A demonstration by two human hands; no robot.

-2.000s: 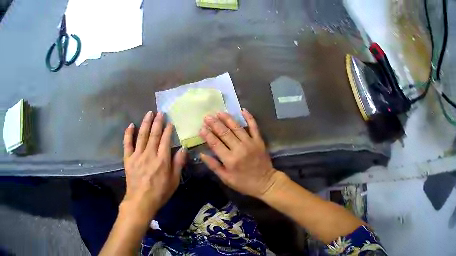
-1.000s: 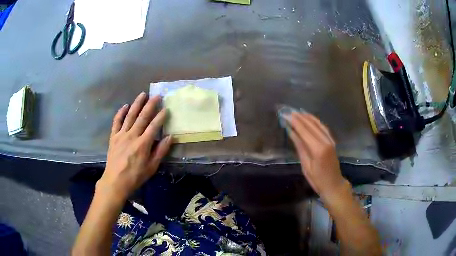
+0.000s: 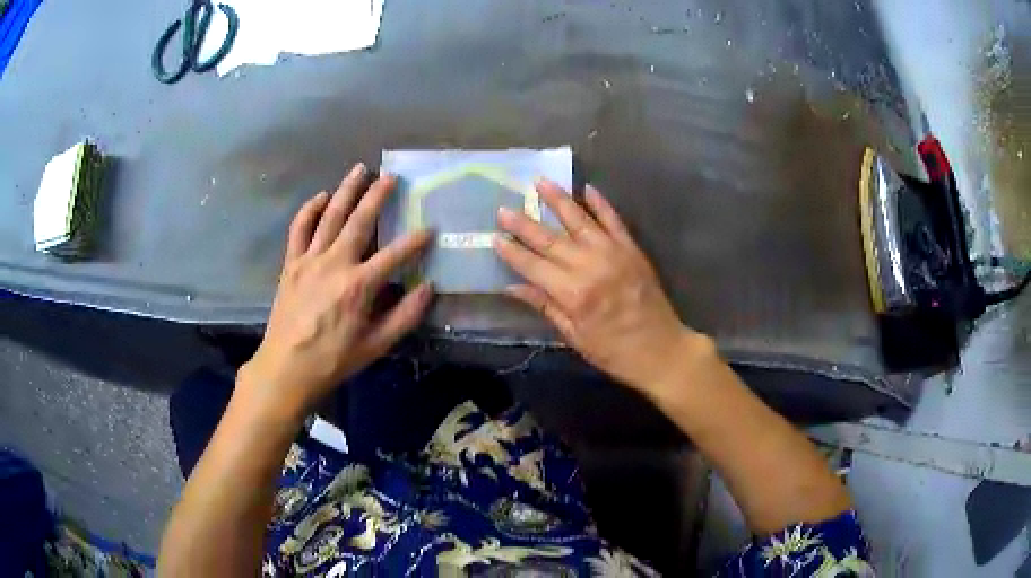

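The grey five-sided template (image 3: 461, 209) with its pale label strip lies on the yellow-green pocket piece (image 3: 473, 175), which shows as a thin border around its pointed end. Both lie on the white backing piece (image 3: 556, 160), which sticks out beyond them. My left hand (image 3: 328, 288) rests with its fingertips on the left side of the layers. My right hand (image 3: 599, 277) rests with spread fingertips on the template's right side and the white piece. Both hands are bare, pressing flat rather than gripping. The fingers hide parts of the side edges.
The iron (image 3: 910, 231) rests at the right table edge, its cord running right. A finished stack (image 3: 68, 201) stands at the left. Green-handled scissors (image 3: 195, 40) and white pieces (image 3: 300, 28) lie at the upper left. The table's front edge (image 3: 204, 316) runs below my hands.
The template has gone from the bare table at the right onto the yellow-green piece. My right hand has come back from the right and lies on it. The view has shifted.
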